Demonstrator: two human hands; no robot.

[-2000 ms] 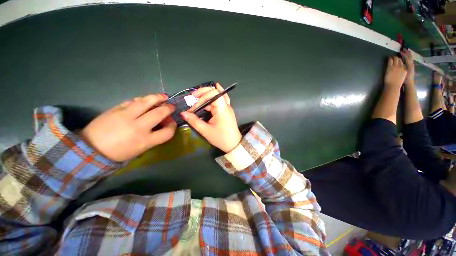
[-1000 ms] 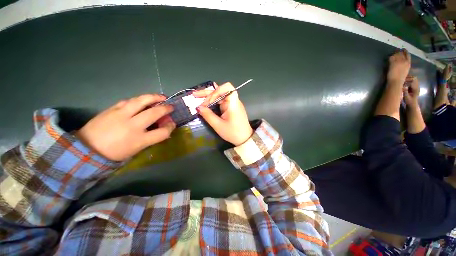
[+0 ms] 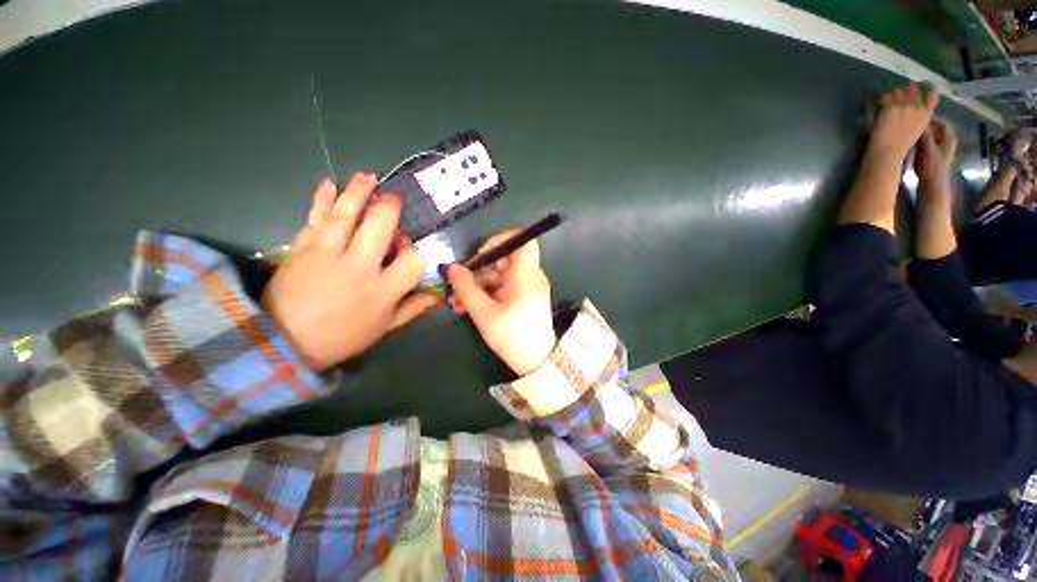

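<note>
A black oblong phone unit (image 3: 421,207) lies tilted on the dark green tabletop. A white panel (image 3: 459,177) with dark dots covers its right half. A thin pale wire (image 3: 409,163) curves along its far edge. My left hand (image 3: 347,273) is shut on the unit's left end and hides it. My right hand (image 3: 508,301) holds slim black tweezers (image 3: 514,242) near the unit's lower edge, apart from the white panel. A pale shiny piece (image 3: 434,257) shows between my hands; whether a finger touches it is unclear.
Dark green tabletop (image 3: 637,171) surrounds the unit, with a white edge rail (image 3: 796,34) at the far side. Another worker's hands (image 3: 906,119) and dark sleeves are at the right. Red and dark items (image 3: 836,546) are in the lower right corner.
My right hand has moved off the white panel down to the unit's lower side, uncovering the panel. My left hand has shifted right, and the unit sits slightly farther up in the picture.
</note>
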